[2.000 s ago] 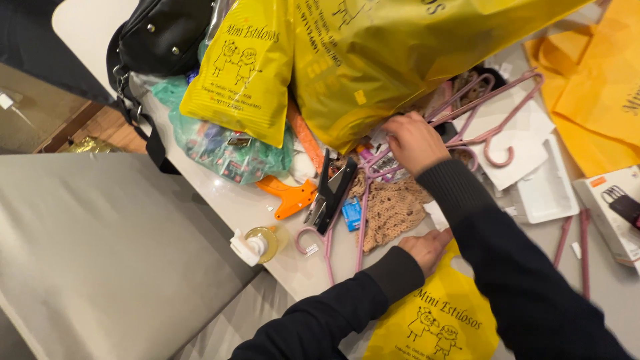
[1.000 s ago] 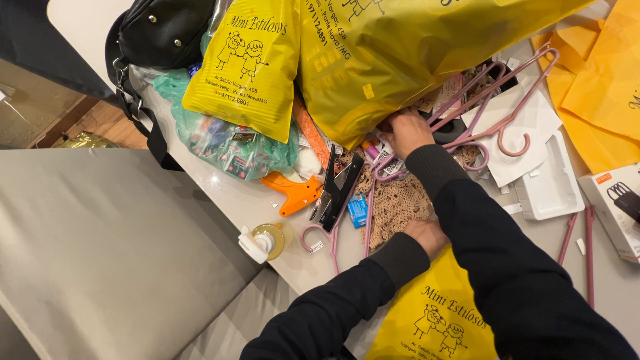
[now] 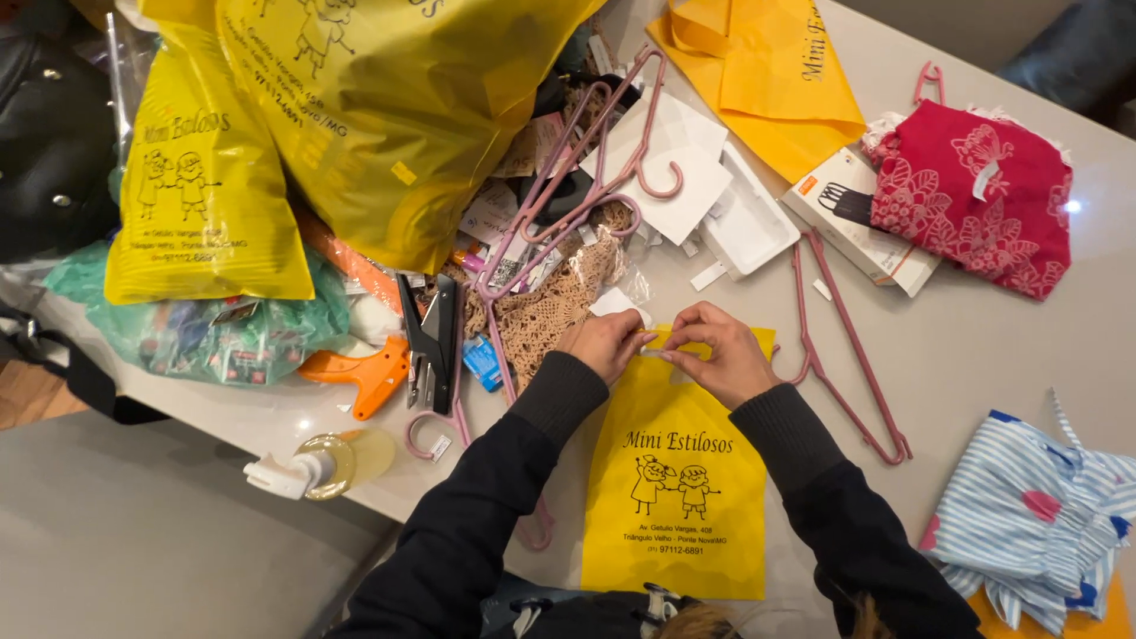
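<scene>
My left hand (image 3: 605, 344) and my right hand (image 3: 721, 353) meet over the top edge of a flat yellow plastic bag (image 3: 674, 497), which bears writing and a drawing of two children. Both hands pinch a small white strip (image 3: 653, 352) between thumb and fingertips; its exact kind is unclear. Left of my left hand lie a tan crocheted cloth (image 3: 541, 311) and pink plastic hangers (image 3: 497, 337). A black stapler (image 3: 432, 342), a small blue packet (image 3: 482, 362) and an orange plastic tool (image 3: 368, 374) lie further left.
Filled yellow bags (image 3: 382, 133) stand at the upper left, above a green plastic bag (image 3: 266, 342). A pump bottle (image 3: 342, 463) lies near the table edge. At right are a pink hanger (image 3: 834, 373), a box (image 3: 834, 213), a red floral garment (image 3: 967, 195) and a blue striped garment (image 3: 1021, 515).
My left hand has moved up from the lower bag, and my right hand has come away from the pile beneath the large yellow bag. The view has shifted right, showing the two garments.
</scene>
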